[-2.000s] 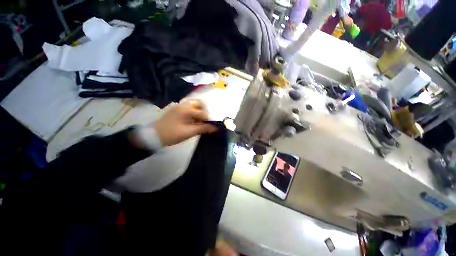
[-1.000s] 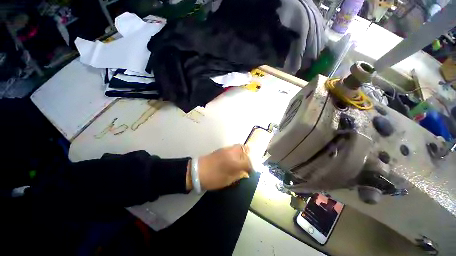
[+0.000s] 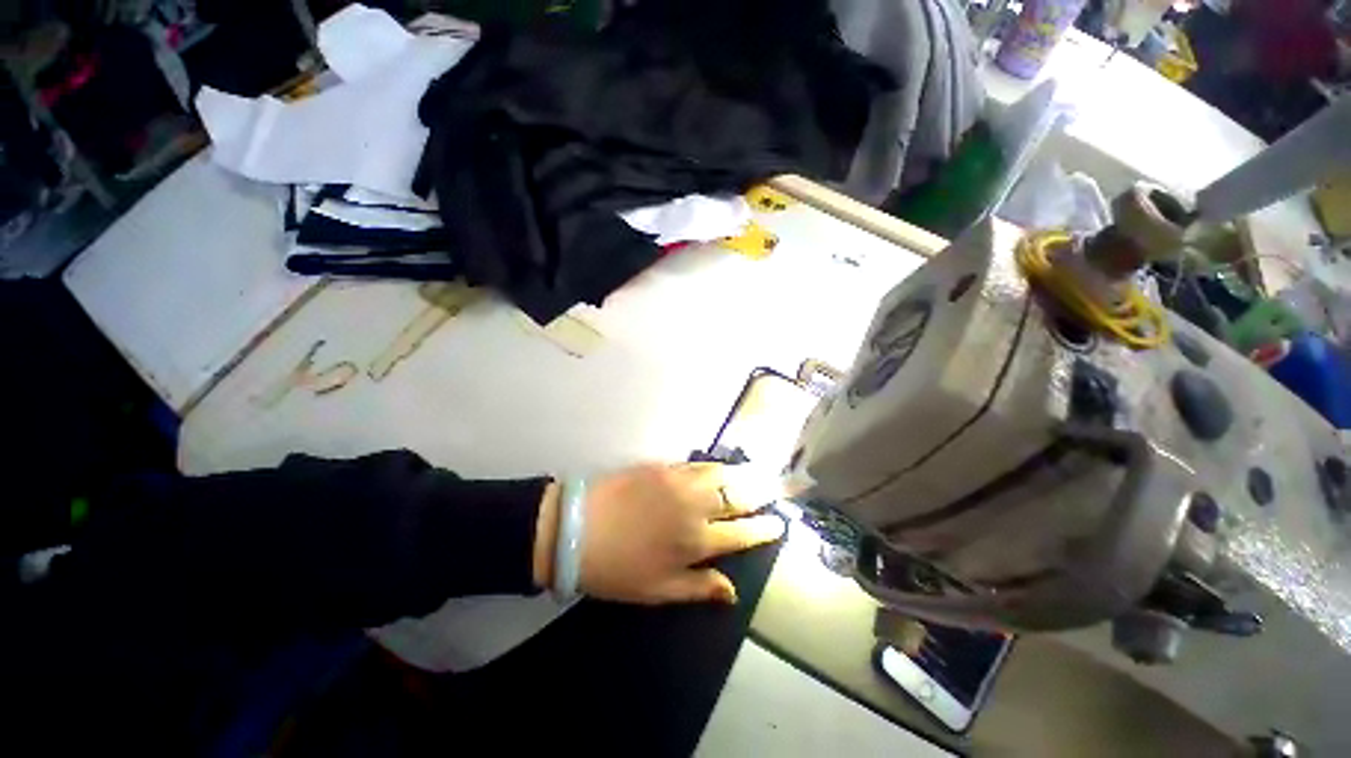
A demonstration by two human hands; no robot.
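Note:
My left hand (image 3: 659,533), with a pale bangle and a ring, lies flat on a black fabric panel (image 3: 622,666) beside the needle area. Its fingers are spread and point toward the machine head. The panel runs from under the fingers down past the frame's bottom edge. The off-white sewing machine head (image 3: 948,400) hides the needle. A lamp glare whitens the fingertips. My right hand is not in view.
A black garment pile (image 3: 593,133) lies beyond, beside white cut pieces (image 3: 334,126) on striped folded edges (image 3: 371,237). A smartphone (image 3: 941,681) lies on the machine bed, partly behind the head. A yellow band (image 3: 1089,296) rings the top post.
My left hand has changed from curled fingers to spread and flat on the cloth. The view is closer to the machine head than two seconds ago, and the phone is more covered.

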